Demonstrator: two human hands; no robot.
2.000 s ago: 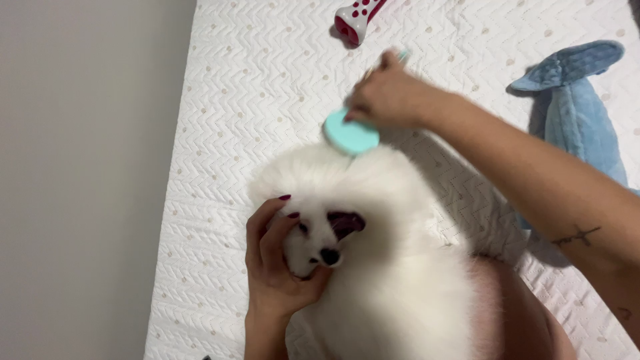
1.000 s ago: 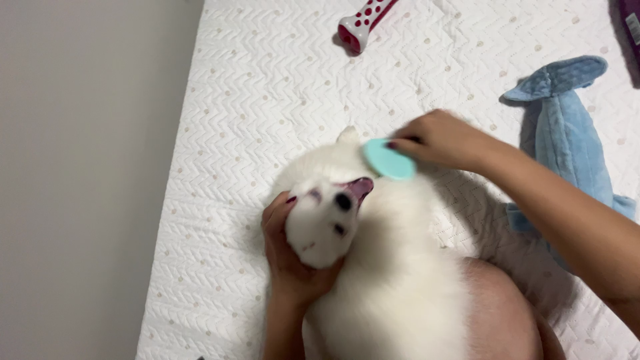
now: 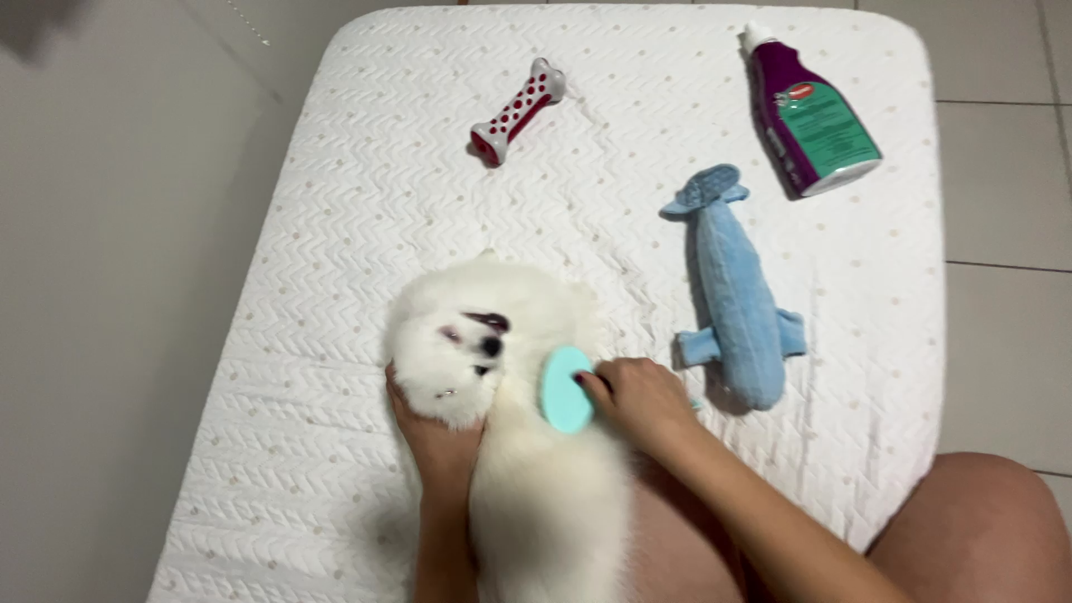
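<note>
A fluffy white dog (image 3: 544, 494) lies on a quilted white cover, its head turned sideways and mouth partly open. My left hand (image 3: 435, 431) cups the head from below and behind; most of its fingers are hidden by fur. In my right hand (image 3: 641, 398) is a turquoise pet brush (image 3: 566, 390), its oval back facing up against the fur of the dog's side near the neck. The bristles are out of sight, and the tip of the handle shows past my right hand.
A red and white bone-shaped toy (image 3: 519, 113) lies beyond the dog. To the right are a blue plush toy (image 3: 741, 293) and a purple spray-type bottle (image 3: 808, 126) on its side. A grey wall borders the quilted cover (image 3: 335, 209) at left; floor tiles (image 3: 1001, 184) show at right. My bare legs are at the lower right.
The view has widened to show the whole bottle. My right hand has moved the brush from beside the dog's head down toward its body. The dog's mouth was open wider one second ago.
</note>
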